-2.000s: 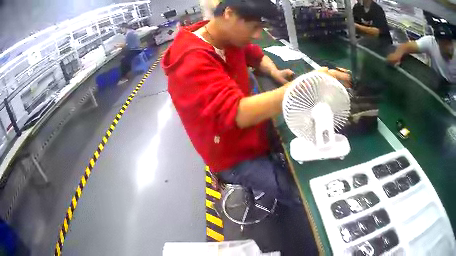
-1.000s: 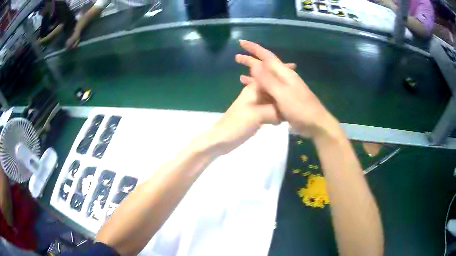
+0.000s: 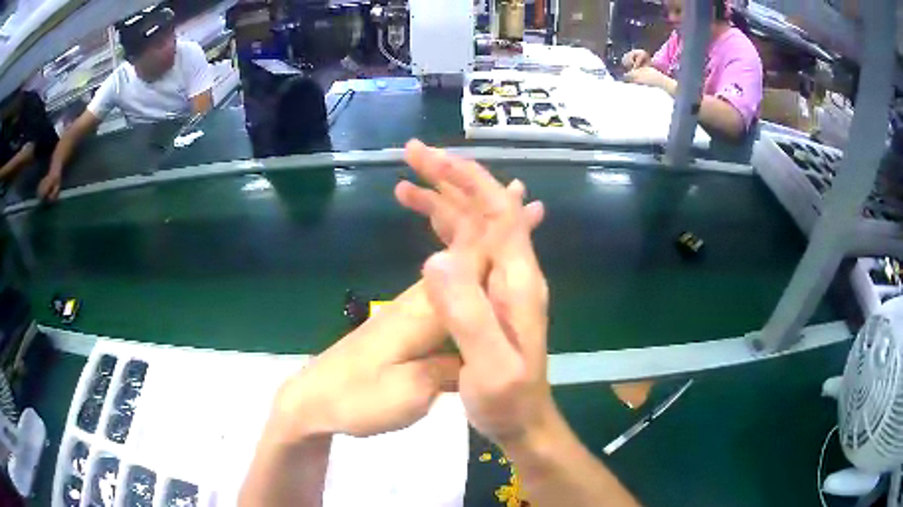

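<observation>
My left hand (image 3: 371,371) and my right hand (image 3: 500,327) are raised over the near edge of the green conveyor, pressed together with palms crossed. No part shows in them; the surfaces between the palms are hidden. Several fingers point up and are spread. Below them is the white tray (image 3: 213,396), with black pieces (image 3: 127,396) in its left pockets. A small pile of yellow parts (image 3: 510,490) lies right of the tray, cut by the bottom edge and partly hidden by my right forearm.
Black electronic units lie on the belt at left (image 3: 65,308), centre behind my wrist (image 3: 354,307) and right (image 3: 690,243). A silver tool (image 3: 649,416) and orange-brown scrap (image 3: 632,394) lie at right. A white fan (image 3: 871,386) stands far right. People sit across the belt.
The view has tilted up and shifted, showing more of the far side. My hands stay together, now lower in the picture, with the fingers arranged differently. A unit now shows behind my wrist.
</observation>
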